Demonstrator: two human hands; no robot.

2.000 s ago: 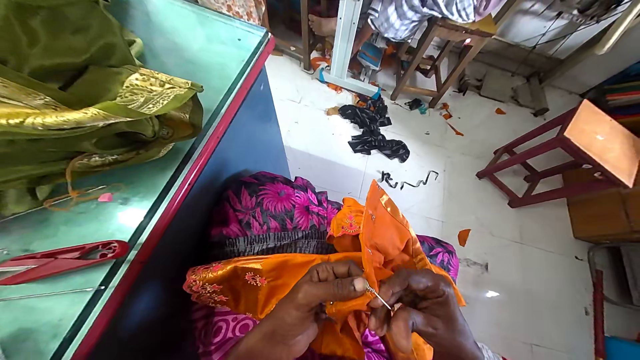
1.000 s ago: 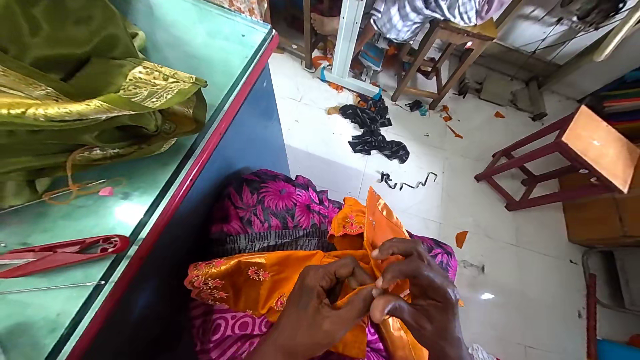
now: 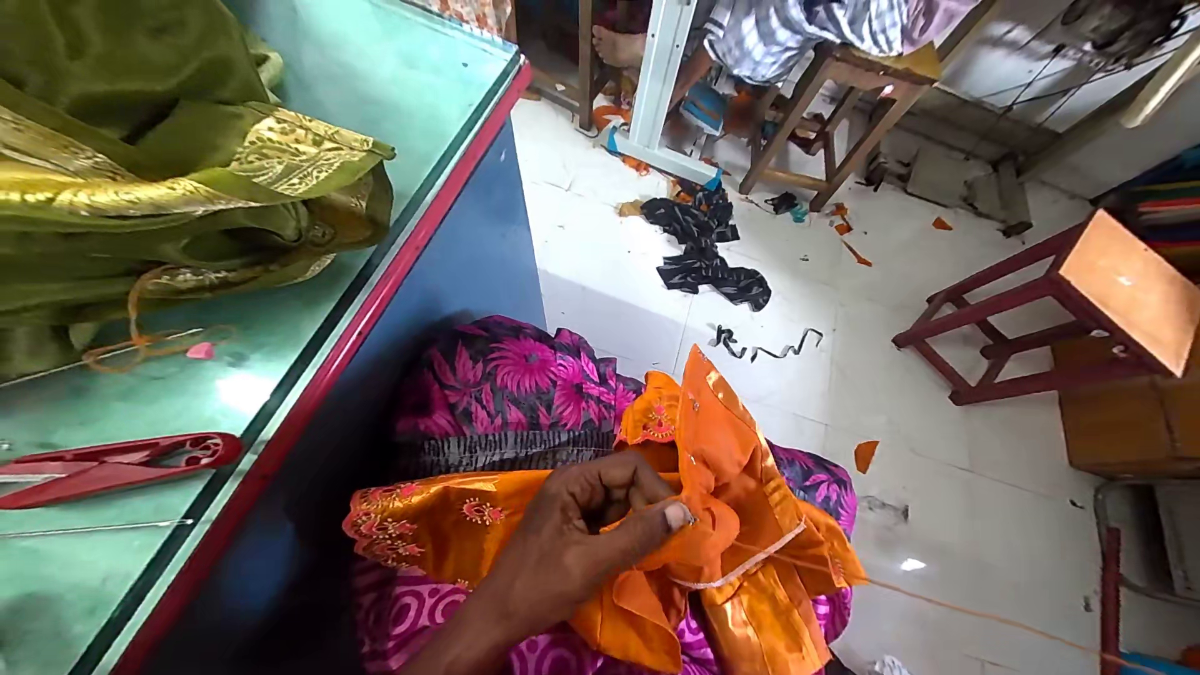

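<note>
My left hand (image 3: 591, 544) pinches the edge of an orange satin garment (image 3: 750, 487) between thumb and fingers. The garment has embroidered scalloped ends and lies over the purple and black floral cloth (image 3: 525, 375) on my lap. Small metallic fastenings show along its folded edge near my thumb. A pale cord or trim (image 3: 750, 565) curves across the orange fabric. An orange thread (image 3: 984, 617) stretches from the garment to the lower right edge of the view. My right hand is out of view.
On the glass-topped counter (image 3: 441, 84) at left lie olive cloth with gold border (image 3: 187, 178), red thread snips (image 3: 122, 467), a needle-like metal rod (image 3: 103, 530) and loose thread. Black fabric scraps (image 3: 703, 248) litter the floor. A maroon stool (image 3: 1041, 309) and wooden stool (image 3: 834, 103) stand beyond; a person's foot shows.
My right hand, at the garment beside my left hand in both earlier frames, has left the view. The orange thread now stretches to the right. My left hand still pinches the garment.
</note>
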